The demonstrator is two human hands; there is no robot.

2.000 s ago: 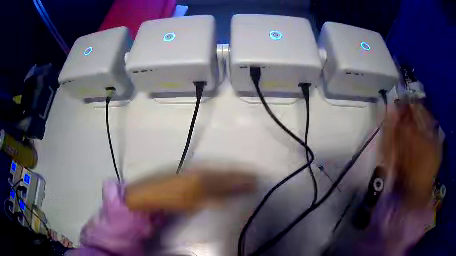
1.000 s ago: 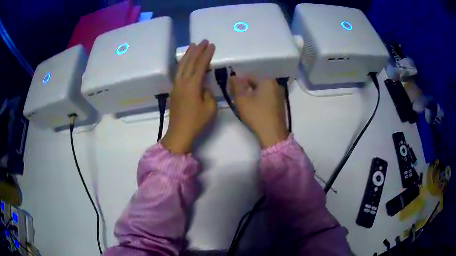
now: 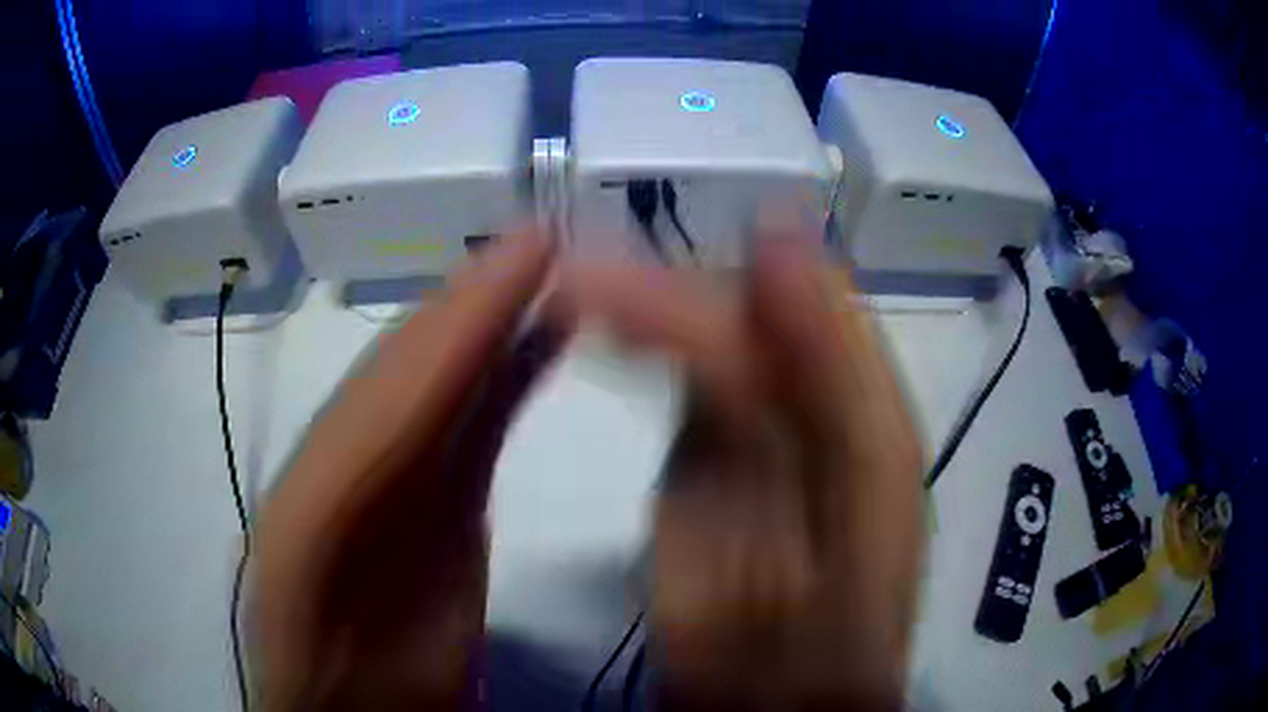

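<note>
A row of white projectors stands ahead, each with a blue ring lit on top. The third projector from the left (image 3: pixel 695 132) has a thick black HDMI plug (image 3: pixel 641 200) in its upper left rear ports and a thin black audio cable (image 3: pixel 673 209) beside it. My left hand (image 3: pixel 403 473) and my right hand (image 3: pixel 800 473) are raised large and blurred in front of the lens, below that projector. Blur hides whether either hand holds anything. They cover the lower rear of the third projector and parts of the cables.
The first (image 3: pixel 209 181), second (image 3: pixel 410 153) and fourth projectors (image 3: pixel 939 153) stand alongside. Power cords run from the first and fourth. Remotes (image 3: pixel 1015 554) and a yellow tape roll (image 3: pixel 1199 526) lie at right. A dark bin (image 3: pixel 53 327) is at far left, and a red folder (image 3: pixel 313 84) behind.
Both hands have pulled back from the third projector's rear towards the camera. A thin cable now shows beside the HDMI plug, where my right fingers were. The view has shifted.
</note>
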